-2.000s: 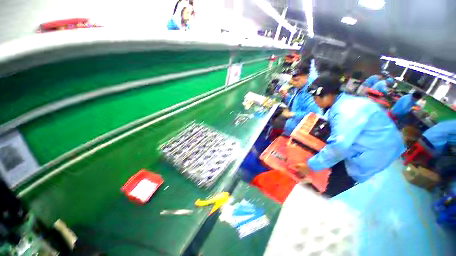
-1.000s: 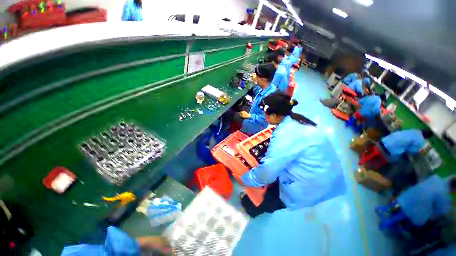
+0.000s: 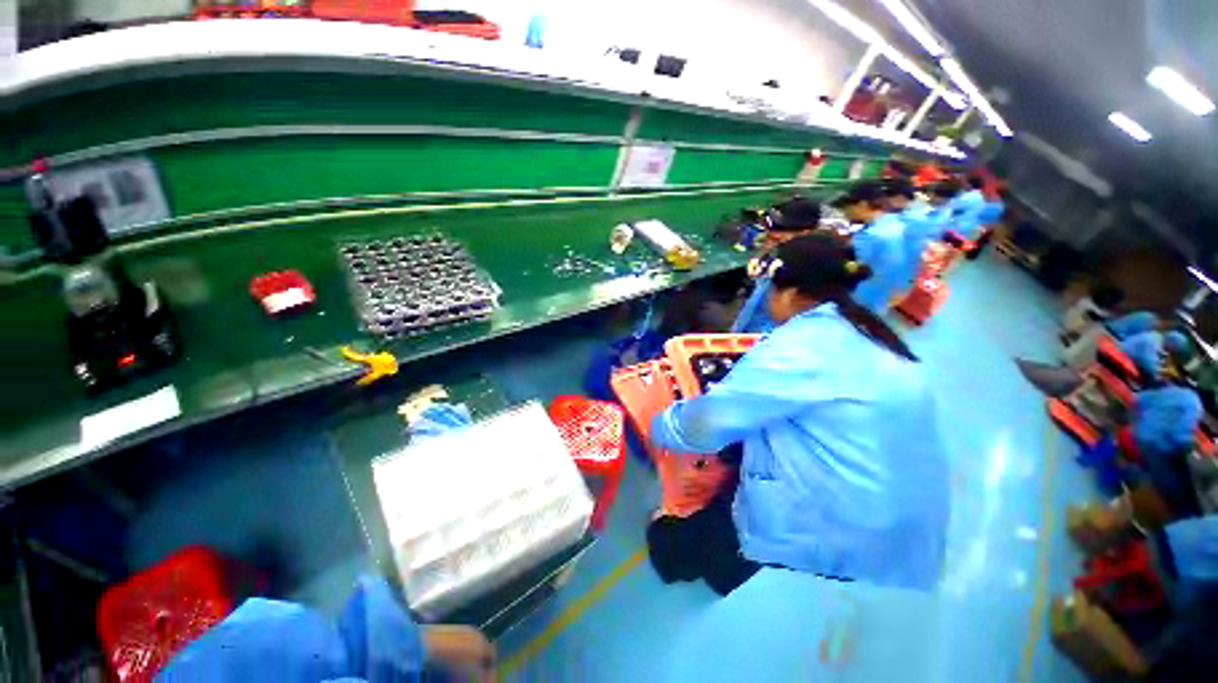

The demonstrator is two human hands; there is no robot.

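A bare hand, seemingly my right hand (image 3: 458,654), shows at the bottom edge beyond a blue sleeve. It is blurred and partly cut off, so its grip cannot be told. It is just below the near corner of a tall stack of whitish clear blister trays (image 3: 484,504); contact cannot be told. The stack stands on a low green side table (image 3: 350,451). Blue-and-white sheets (image 3: 438,419) lie behind the stack. My left hand is not in view.
The green bench holds a filled blister tray (image 3: 417,283), a small red bin (image 3: 283,292), a yellow air gun (image 3: 371,364), a black press (image 3: 110,318) and white paper (image 3: 130,416). Red stools (image 3: 163,616) (image 3: 588,434) stand below. A seated person (image 3: 835,427) holds orange-red trays (image 3: 655,400).
The view has swung, bringing the press and both stools into sight. The blister tray stack now shows fully on the side table. The hand has stayed low, near the stack.
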